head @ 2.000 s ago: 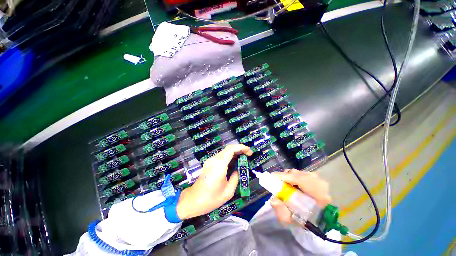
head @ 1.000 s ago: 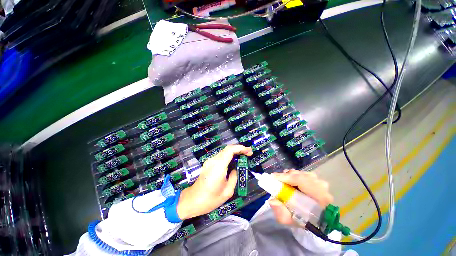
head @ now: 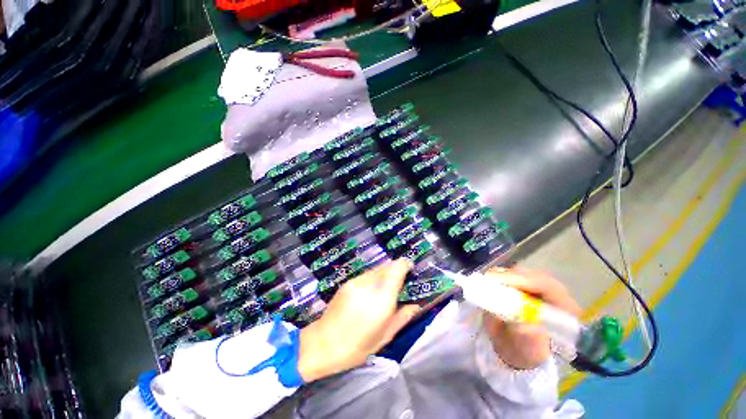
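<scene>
My left hand (head: 356, 319), with a blue strap at the wrist, holds a narrow green circuit board (head: 427, 287) by its left end, over the near side of the tray. The board now lies nearly level. My right hand (head: 532, 307) grips the clear glue syringe (head: 495, 296) with its yellow band. Its thin needle points left, just above the board's right part; whether it touches is unclear. A green cap (head: 604, 339) is at the syringe's rear. The clear tray (head: 146, 315) holds several columns of green boards.
A pinkish cloth (head: 298, 123) lies behind the tray, with a white label (head: 249, 76) and red-handled pliers (head: 323, 62). A black hose (head: 609, 282) and clear tube (head: 619, 221) hang at right. Dark stacked trays (head: 33, 352) are at left.
My left hand has turned the board from upright to nearly level. My right hand and syringe have moved right. The view has shifted, and the hose hangs differently.
</scene>
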